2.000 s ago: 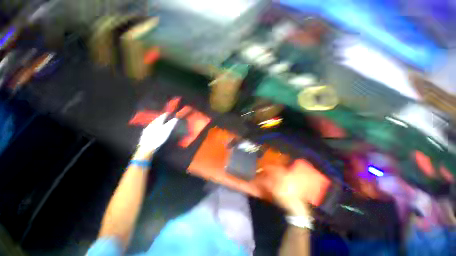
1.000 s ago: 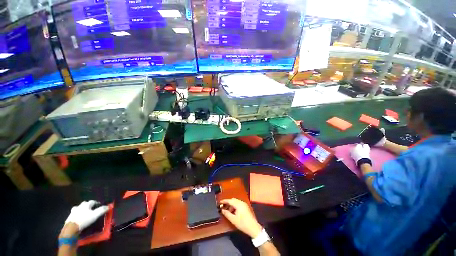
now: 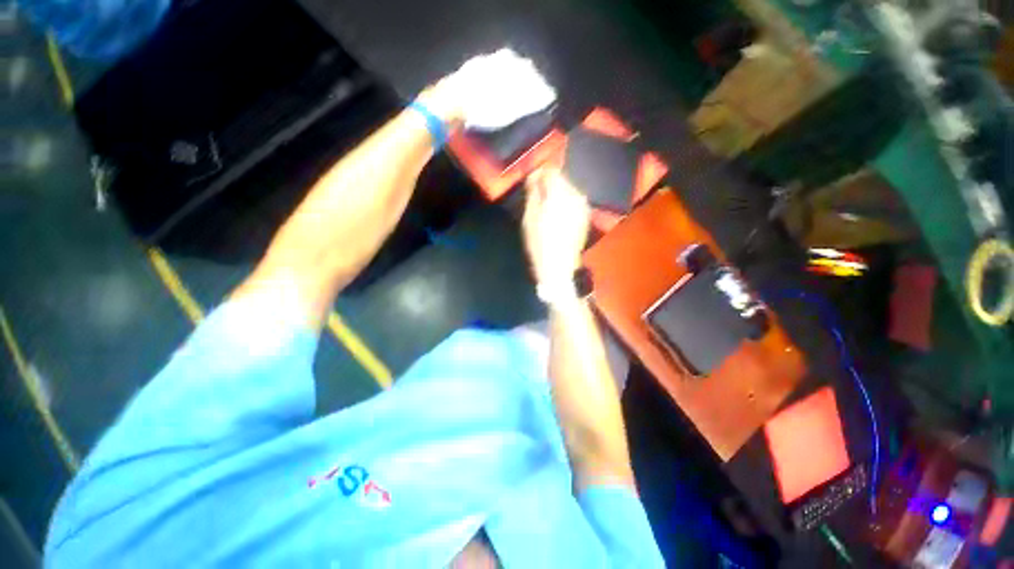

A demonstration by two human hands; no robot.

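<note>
A black set-top box (image 3: 706, 322) sits on the orange-brown fixture board (image 3: 739, 406), against the connector block (image 3: 734, 291). A second black box (image 3: 603, 169) lies on a red foam pad left of the board. A third black box (image 3: 520, 138) is on another red pad (image 3: 489, 178), partly under my left hand (image 3: 503, 91). My left hand wears a white glove; its fingertips are hidden and blurred. My bare right hand (image 3: 556, 228) reaches across to the pads, fingertips by the near edges of the pad and second box; whether they grip anything is unclear.
Right of the board are a red pad (image 3: 808, 445), a black remote (image 3: 832, 497) and a test box (image 3: 934, 511) with a blue light. A blue cable (image 3: 862, 383) curves behind. A tape roll (image 3: 991, 282) hangs at the shelf edge. Yellow lines mark the floor.
The view has turned down and tilted. My right hand has left the box on the fixture and moved left to the pads. My left hand is still at the leftmost box.
</note>
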